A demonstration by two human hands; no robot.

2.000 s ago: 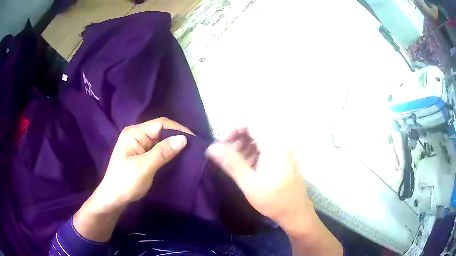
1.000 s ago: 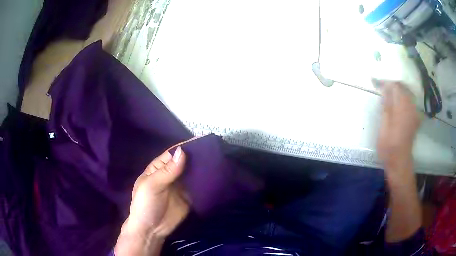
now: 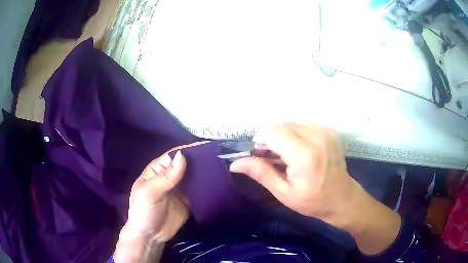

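A dark purple garment hangs over the left table edge, with a squared purple end near the front edge. My left hand pinches this end between thumb and fingers from the left. My right hand holds small thread snips with a pink handle. The snips' blades point left and lie at the upper right corner of the purple end. Whether they touch the cloth or a thread, I cannot tell.
The white machine table has a printed ruler along its front edge. The sewing machine is at the upper right, with large black shears handles below it. Red cloth is at the lower right.
My right hand has come back from the table's right side to the purple end, and the snips now show in it. My left hand still holds the cloth, slightly farther left in view.
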